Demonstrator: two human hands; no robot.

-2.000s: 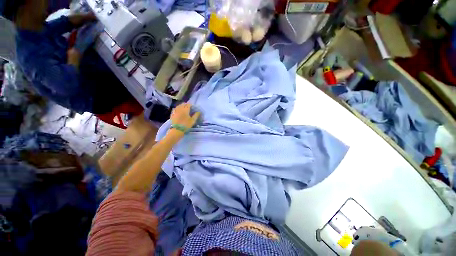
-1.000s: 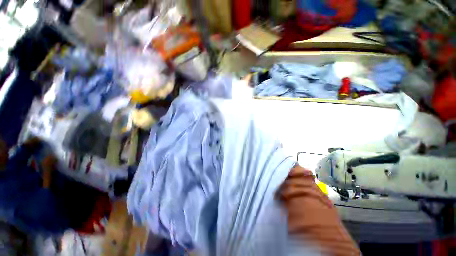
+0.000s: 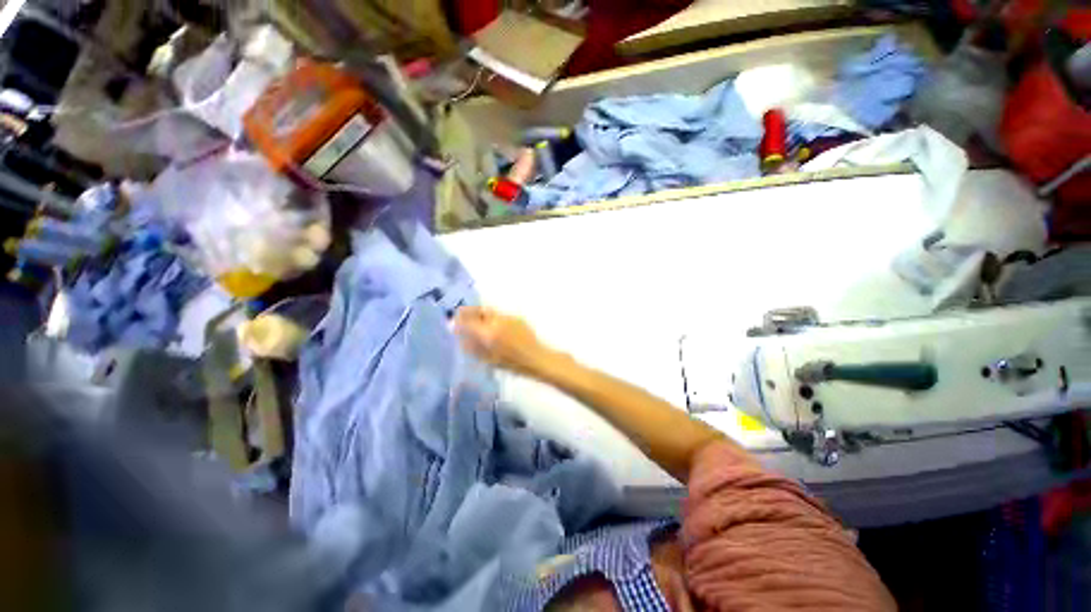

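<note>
Light-blue garment panels lie heaped over the left end of the white sewing table and hang towards the wearer's lap. My right hand reaches in from the lower right, its fingers curled on the right edge of the heap; the fingertips are blurred. My left hand is not in view. The white sewing machine head stands at the right, with a yellow mark beside its needle area.
Behind the table, a trough holds blue cloth and a red thread spool. An orange box, a clear plastic bag and a cream thread cone are at the left. A blurred grey-blue mass fills the lower left.
The view has swung right, towards the machine. The lifted cloth in front of my right arm has come down leftwards, and my right hand and forearm now show. My left hand has left the view.
</note>
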